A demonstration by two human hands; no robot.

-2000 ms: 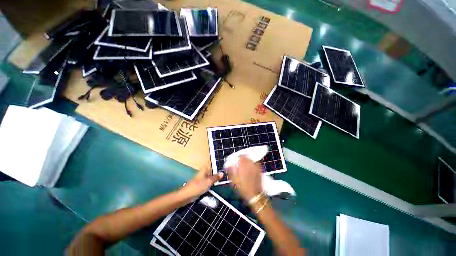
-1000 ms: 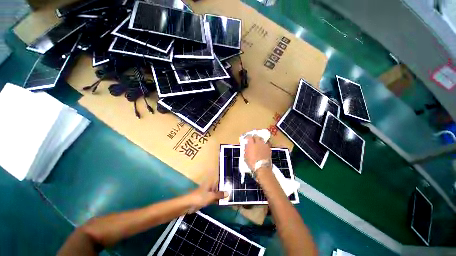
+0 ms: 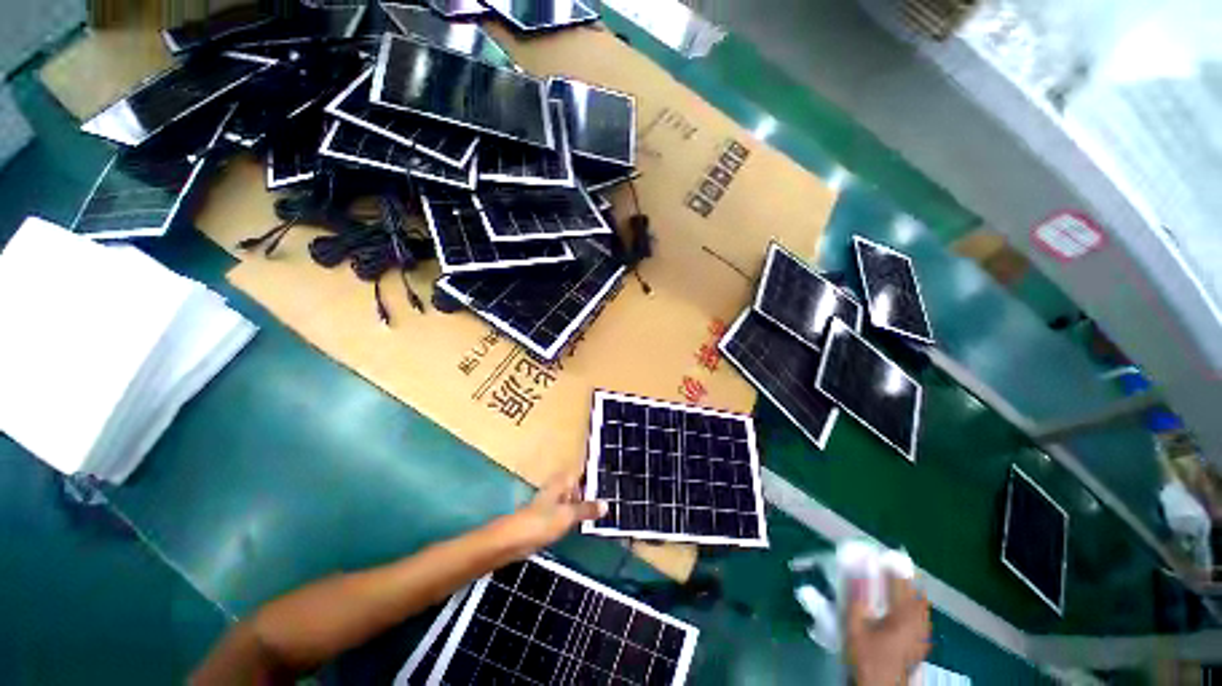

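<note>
A small solar panel with a white frame lies face up in front of me, partly over the cardboard edge. My left hand grips its lower left edge, thumb on the face. My right hand is off the panel to the lower right, slightly blurred, holding a crumpled white cloth. More panels lie stacked below my left forearm, cut off by the bottom edge of the picture.
A heap of panels with tangled black cables lies on the cardboard sheet. A white sheet stack is at left. Several panels lie at right, one farther off. A grey-edged shelf is upper right.
My right hand with the cloth has moved off the panel to the lower right, so the panel's face is uncovered. My left hand still holds its left edge.
</note>
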